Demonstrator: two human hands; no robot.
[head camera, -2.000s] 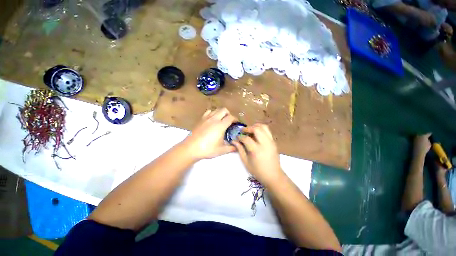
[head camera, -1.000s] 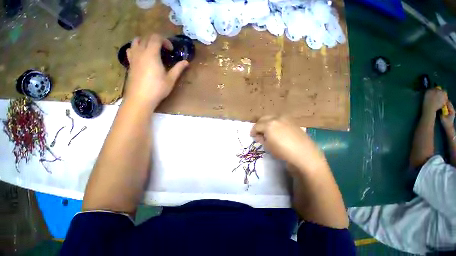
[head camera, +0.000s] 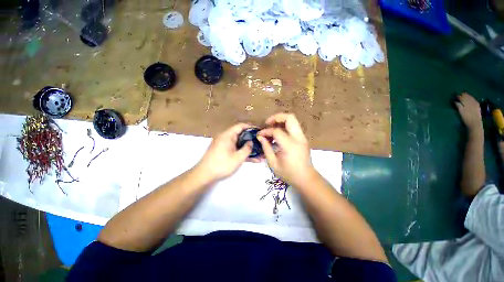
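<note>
My left hand (head camera: 225, 150) holds a round black housing (head camera: 250, 142) above the near edge of the brown board, open side up. My right hand (head camera: 284, 144) has its fingertips at the housing's rim and inside; whether they pinch a wire lead cannot be seen. A small bunch of thin red and dark wire leads (head camera: 276, 190) lies on the white sheet just below my right hand. Two open black housings, one at left (head camera: 159, 76) and one at right (head camera: 209, 69), stand on the board beyond my hands. Another black housing (head camera: 109, 123) sits at the board's left seam.
A pile of translucent white discs (head camera: 287, 30) covers the board's top. The main wire pile (head camera: 41, 146) and stacked housings (head camera: 53, 102) are at left. A blue tray (head camera: 434, 14) is upper right. A neighbouring person's arm (head camera: 472, 148) and a yellow tool (head camera: 499, 120) are far right.
My left hand has come back from the housings on the board and now holds one before me. My right hand has moved from the small wire bunch up to that housing.
</note>
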